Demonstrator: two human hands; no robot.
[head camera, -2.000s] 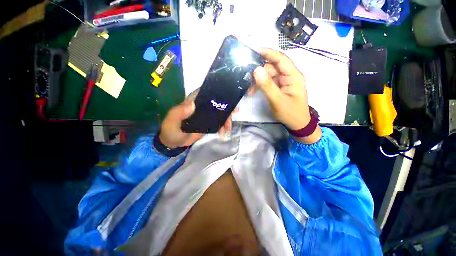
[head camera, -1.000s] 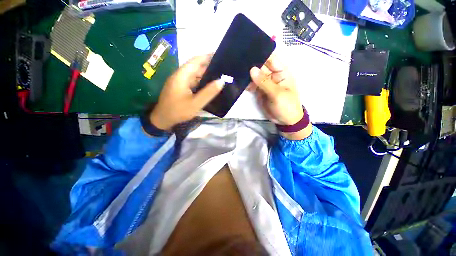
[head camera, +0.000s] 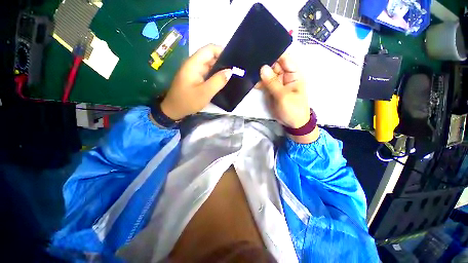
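Observation:
A glossy black phone-sized slab (head camera: 252, 49) is held tilted over the front of the white sheet. A small white label shows on its face by my left thumb. My left hand (head camera: 197, 82) grips its left edge, with the thumb on the face. My right hand (head camera: 287, 91) holds its lower right edge between thumb and fingers. A tiny red bit sticks out at its upper right edge. The slab's underside and some fingers are hidden.
A black bracket plate (head camera: 318, 20) and tweezers (head camera: 336, 50) lie on the white sheet (head camera: 328, 90). Right are a black square box (head camera: 381, 76), a yellow-orange screwdriver (head camera: 386, 118) and a blue bin (head camera: 377, 11). Left are a yellow-labelled part (head camera: 165, 49), blue pick (head camera: 151, 31) and red-handled tool (head camera: 73, 74).
The slab has turned over from its logo side to a plain face with a white label. My left hand has moved up its left side, thumb now on the face. The view has shifted slightly.

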